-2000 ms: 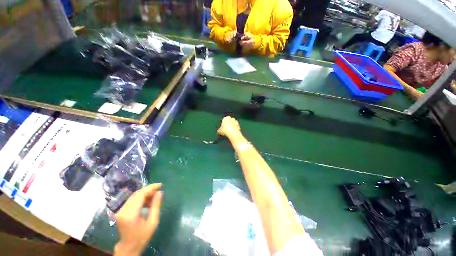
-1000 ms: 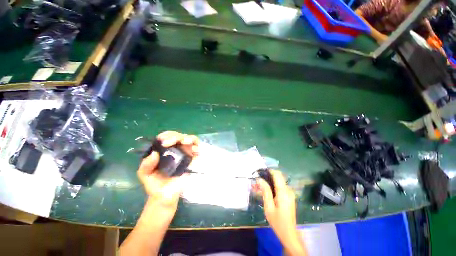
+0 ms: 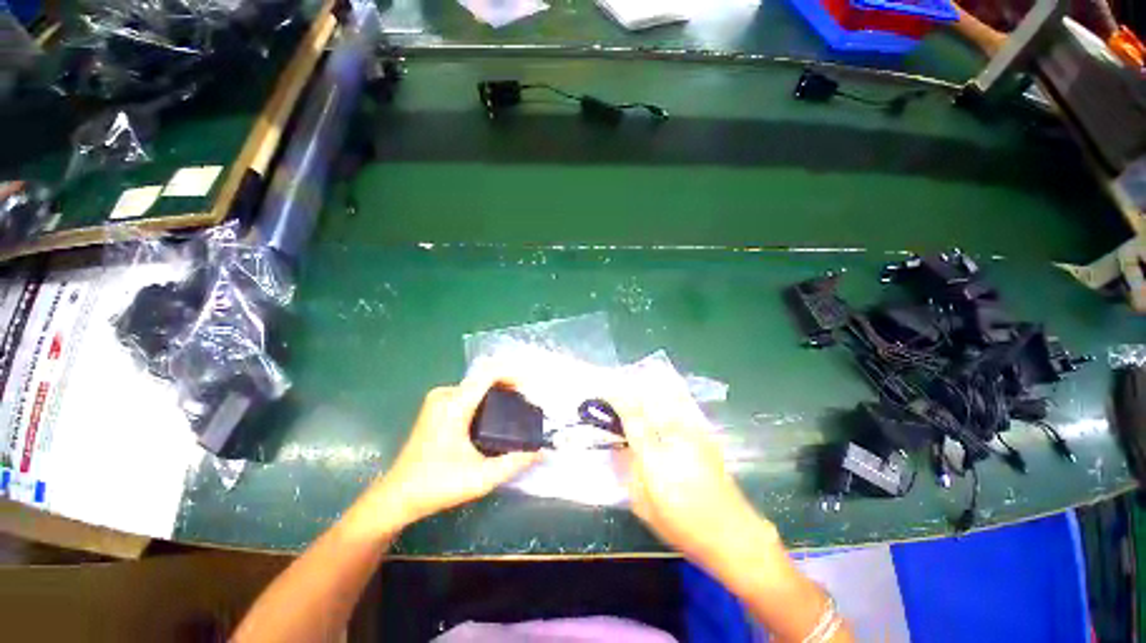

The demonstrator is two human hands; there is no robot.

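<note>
My left hand holds a black power adapter above the bench, low in the middle. My right hand holds the adapter's black cord bundle, just right of the block. Beneath both hands lie white sheets or milky bags, with a clear plastic bag showing at their far edge. A loose heap of black adapters and cords lies on the green bench to the right.
Bagged adapters lie on printed carton material at left. More bagged items lie on the wood-edged tray, upper left. Adapters with cords lie on the conveyor. A blue bin is below the near edge at right. A person's arm shows at upper right.
My right hand has drawn in from the far reach toward my left hand. My left hand, empty two seconds ago, now holds the adapter. The view has tilted down and the hands are closer together.
</note>
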